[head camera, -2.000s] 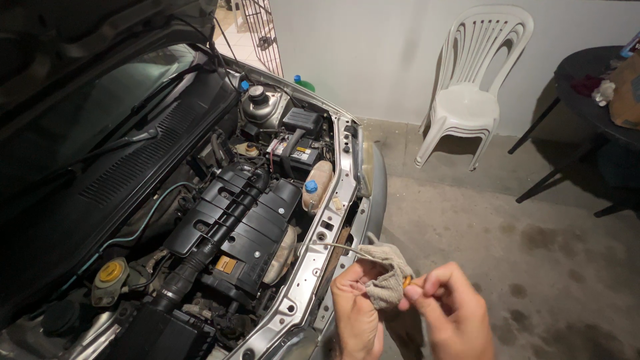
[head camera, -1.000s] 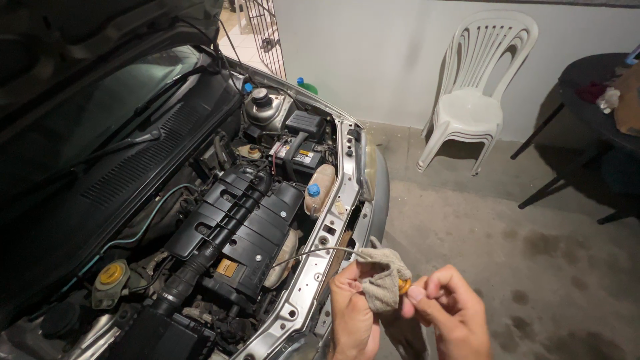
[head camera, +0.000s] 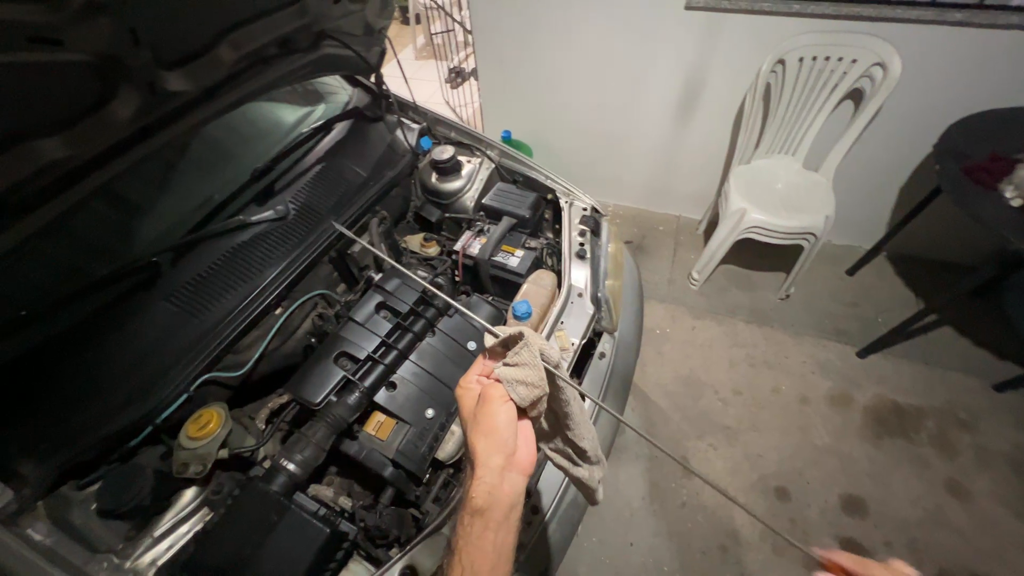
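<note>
My left hand (head camera: 500, 420) grips a beige knit cloth (head camera: 552, 408) wrapped around the middle of a thin metal dipstick (head camera: 680, 464). The cloth's loose end hangs over the car's front edge. At the bottom right edge, my right hand (head camera: 868, 564), partly cut off, holds the dipstick's orange handle (head camera: 832, 567). The dipstick runs diagonally, its free tip up over the rear of the engine bay. Below and left of the cloth lies the black plastic engine cover (head camera: 400, 352). A coolant reservoir (head camera: 538, 292) with a blue cap stands just beyond the cloth.
The raised hood (head camera: 184, 72) hangs over the upper left. A car battery (head camera: 496, 256) and a yellow-capped fluid reservoir (head camera: 202, 432) sit in the engine bay. Stacked white plastic chairs (head camera: 780, 192) stand by the wall, with a dark table (head camera: 952, 156) at the right.
My right hand has moved away to the lower right with the orange handle. My left hand and the cloth are now farther along the dipstick from the handle, over the car's front edge.
</note>
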